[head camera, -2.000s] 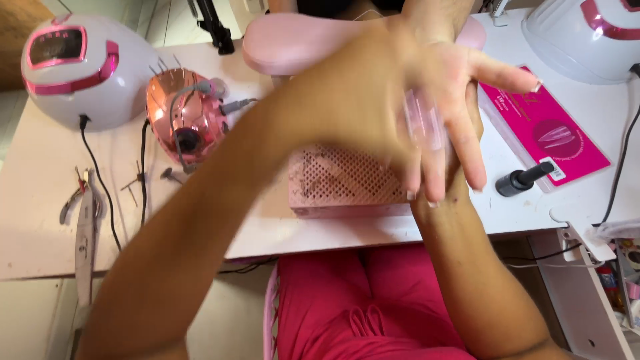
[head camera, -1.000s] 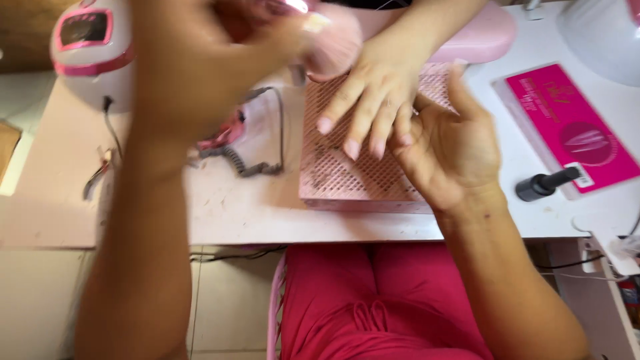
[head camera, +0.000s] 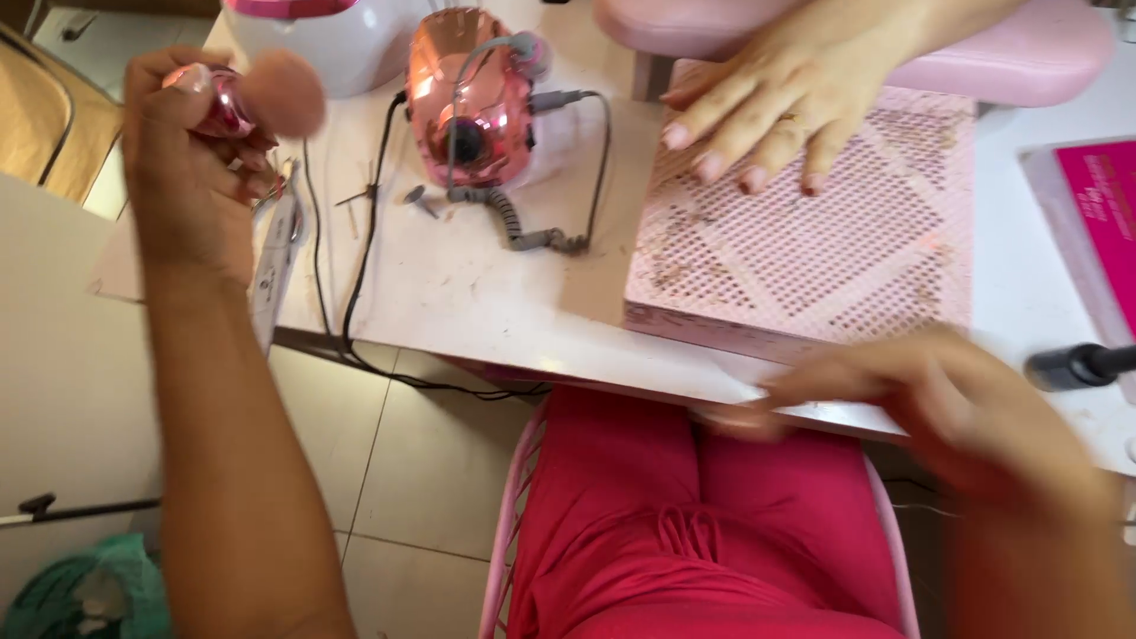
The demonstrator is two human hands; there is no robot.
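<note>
My left hand (head camera: 191,146) is raised over the table's left end, its fingers closed round the shiny pink handle of a soft dust brush (head camera: 284,95), whose bristles point right. My right hand (head camera: 958,408), blurred, hovers at the table's front edge with its fingers extended and nothing seen in it. Another person's hand (head camera: 781,115), with a ring, lies palm down over the back of a pink perforated nail dust collector (head camera: 808,240). Dust and shavings cover the collector's top. A metallic pink nail drill machine (head camera: 470,106) stands between my left hand and the collector.
Behind the collector is a pink padded armrest (head camera: 1003,53). A white nail lamp (head camera: 355,44) stands back left, near loose drill bits and a nail file (head camera: 277,257). A black bottle (head camera: 1065,368) and a pink packet (head camera: 1105,213) lie right. Black cables hang over the front edge.
The other person's hand is no longer against my right hand, which has drawn back toward the front edge. My left hand has moved left with the brush. The view has shifted left.
</note>
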